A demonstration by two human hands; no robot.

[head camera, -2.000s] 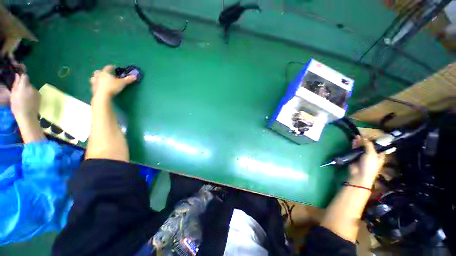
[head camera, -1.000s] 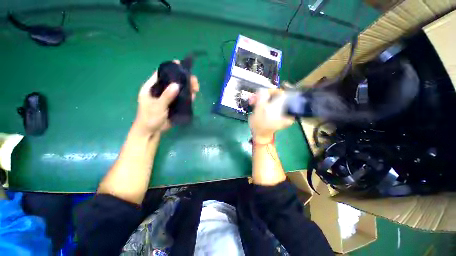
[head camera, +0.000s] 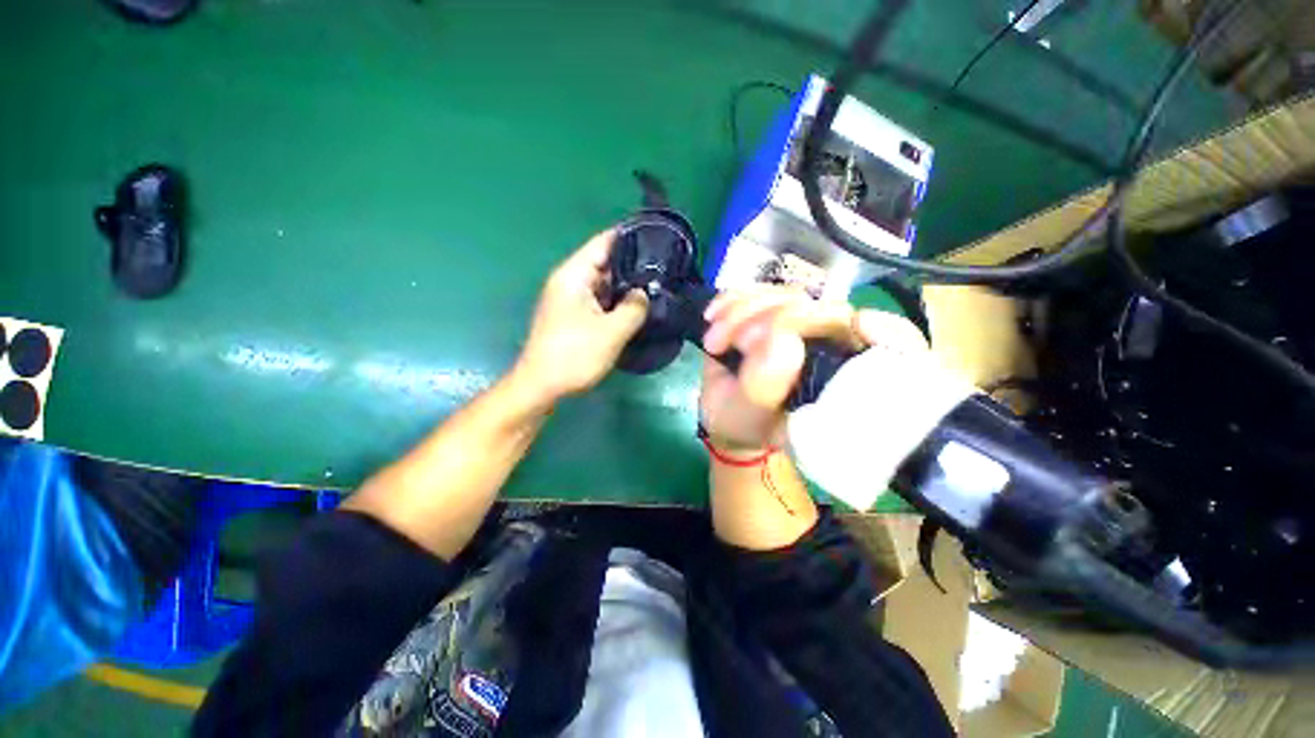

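My left hand (head camera: pixel 581 320) holds a black oval housing (head camera: pixel 656 260) above the green bench, thumb on its near side; a dark curved part shows at its far edge. My right hand (head camera: pixel 757 361) grips the front of the electric screwdriver (head camera: pixel 959 461), a thick black cylinder with a white wrap, lying across to the right. Its front end points at the housing; the bit tip is hard to make out. Another black housing (head camera: pixel 146 231) lies on the bench at the left.
The blue-and-white screw feeder (head camera: pixel 779 216) stands just beyond my right hand. A thick driver cable (head camera: pixel 981 270) hangs over it. A large carton (head camera: pixel 1010 216) of black parts is at right. A backing sheet (head camera: pixel 49 346) with black discs lies at far left.
The screwdriver has come round with its front end to the housing. My left hand and the housing have moved right, close to my right hand. The view has shifted.
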